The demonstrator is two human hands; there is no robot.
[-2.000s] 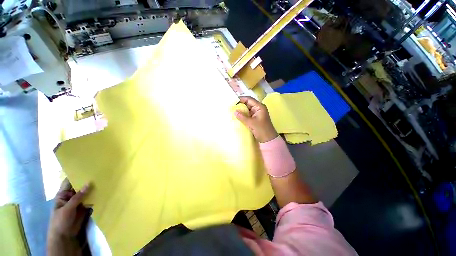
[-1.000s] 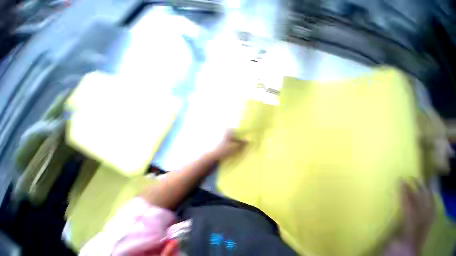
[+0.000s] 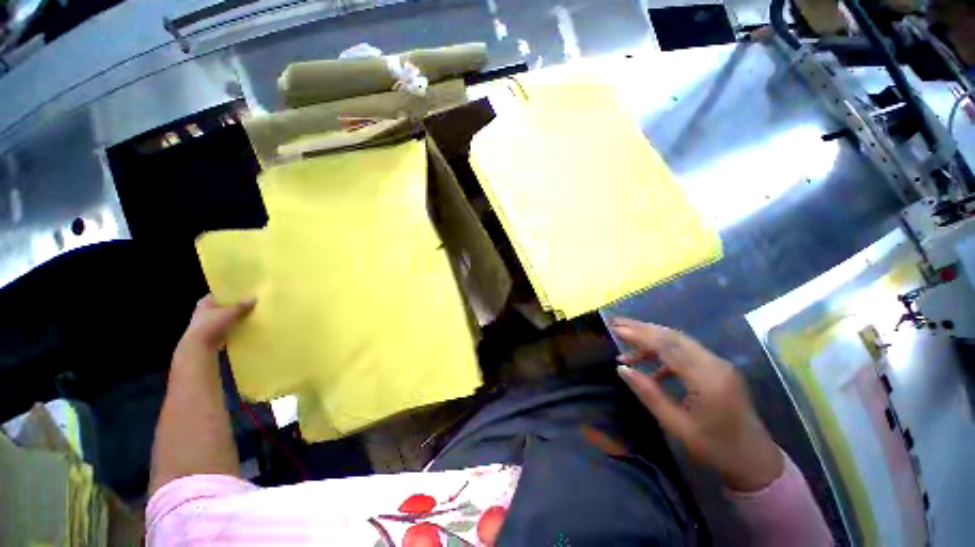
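A yellow cut panel [image 3: 353,288] with notched corners lies spread over an open brown carton [image 3: 466,230] on the left. My left hand [image 3: 219,321] holds the panel's left edge, thumb on top. My right hand [image 3: 684,390] is empty, fingers apart, just below the lower right corner of the left panel stack [image 3: 593,192], not clearly touching it. This neat yellow stack lies on the metal table right of the carton. The carton's inside is mostly hidden by yellow material.
Rolled yellowish material [image 3: 374,73] tied with white lies behind the carton. The white sewing template [image 3: 845,395], with yellow and pink edging and small black pads, is at the right. The metal table [image 3: 684,288] lies between. More yellow pieces [image 3: 53,491] show at lower left.
The view has swung left, from the template to the carton and stack. The panel is now over the carton. My right hand has come off the yellow material.
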